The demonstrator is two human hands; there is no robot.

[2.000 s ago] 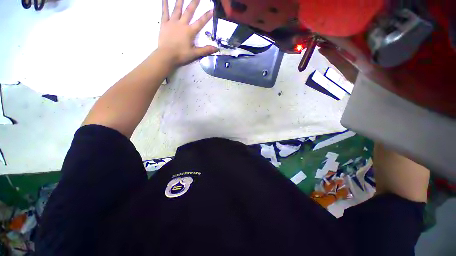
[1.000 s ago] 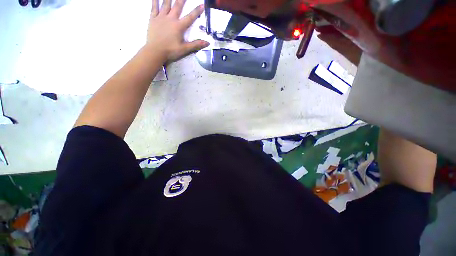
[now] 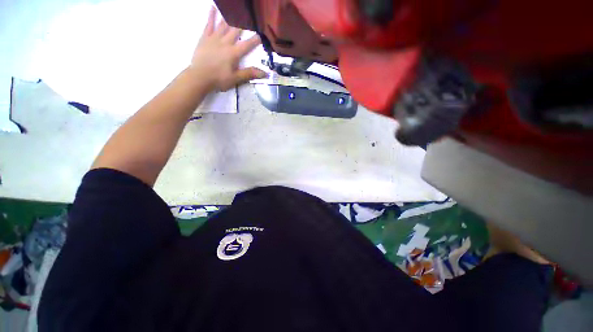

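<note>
The red fabric cutter (image 3: 383,65) fills the upper right, close to the camera. Its grey base plate (image 3: 309,100) lies on the table, with its far part under the white-topped fabric lay (image 3: 110,52). The dark presser foot (image 3: 268,57) stands at the lay's edge; the blade itself is not clear. My left hand (image 3: 224,57) lies palm down with fingers spread on the lay, just left of the presser foot, holding nothing. My right hand is hidden behind the cutter; only part of the forearm (image 3: 510,243) shows below the grey control box (image 3: 500,194).
The pale table (image 3: 273,162) has its near edge against my body. A cut piece with a dark edge (image 3: 45,107) lies at the left, beside a small dark scrap (image 3: 79,107). Fabric scraps (image 3: 422,266) litter the green floor (image 3: 390,230).
The red body now covers more of the view and hides the white strips at the right and the glowing red light. More of the lay's near edge shows beside my left forearm. My left hand stays flat.
</note>
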